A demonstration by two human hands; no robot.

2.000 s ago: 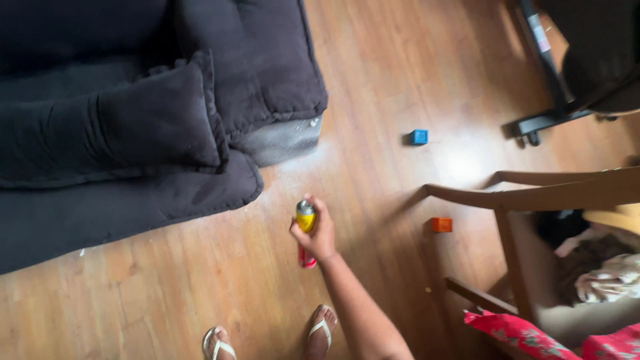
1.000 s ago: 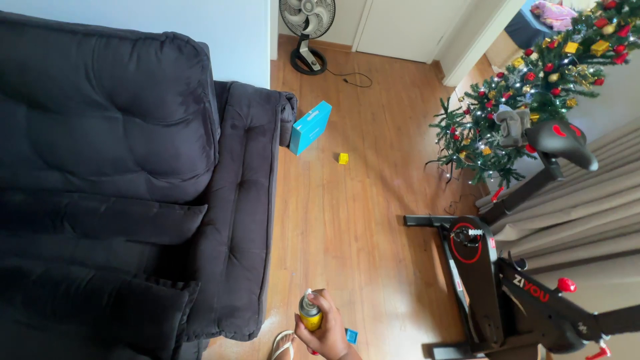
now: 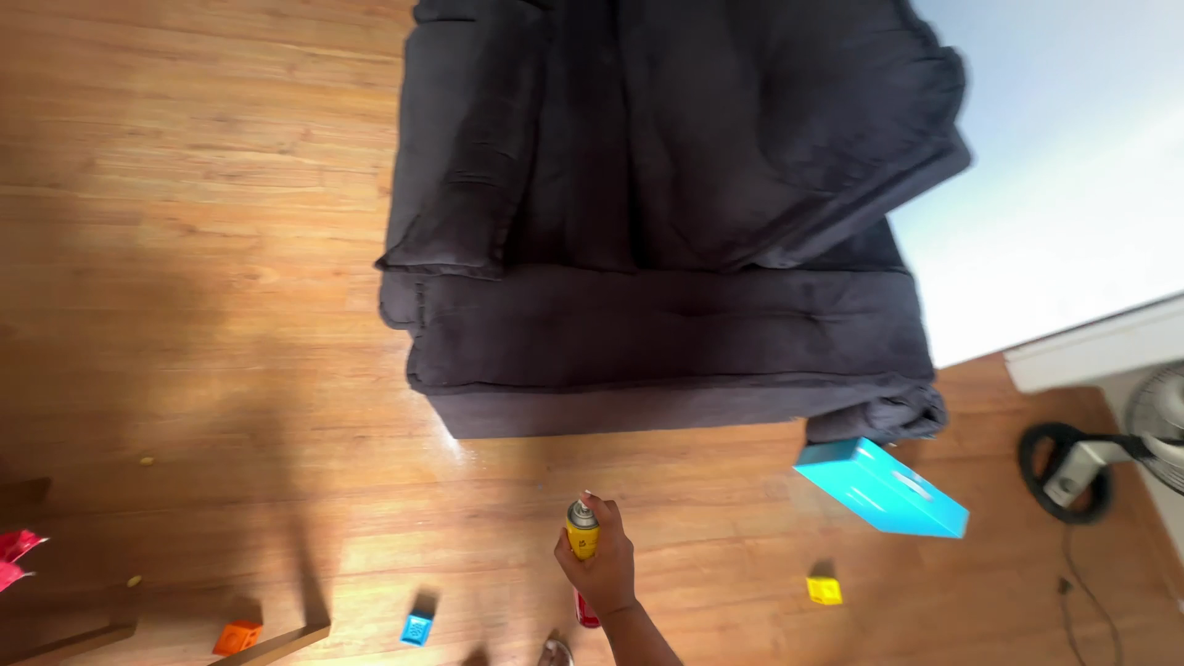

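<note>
Low in the head view, my right hand (image 3: 603, 560) is closed around a yellow and red aerosol spray can (image 3: 583, 529). The can's metal top points toward the sofa, with my index finger at its nozzle. The red lower part shows below my fingers. Beyond the can stands a dark grey upholstered sofa (image 3: 666, 328), its near side a short way from the nozzle. My left hand is out of view.
A bright blue box (image 3: 883, 490) stands by the sofa's right corner. Blue (image 3: 416, 629), orange (image 3: 238, 637) and yellow (image 3: 824, 590) toy blocks lie on the wood floor. A fan base (image 3: 1066, 474) with a cable is at right, wooden chair parts (image 3: 277, 645) at lower left.
The view has swung strongly, from the Christmas tree and exercise bike to the sofa's side. My right hand has kept hold of the spray can throughout.
</note>
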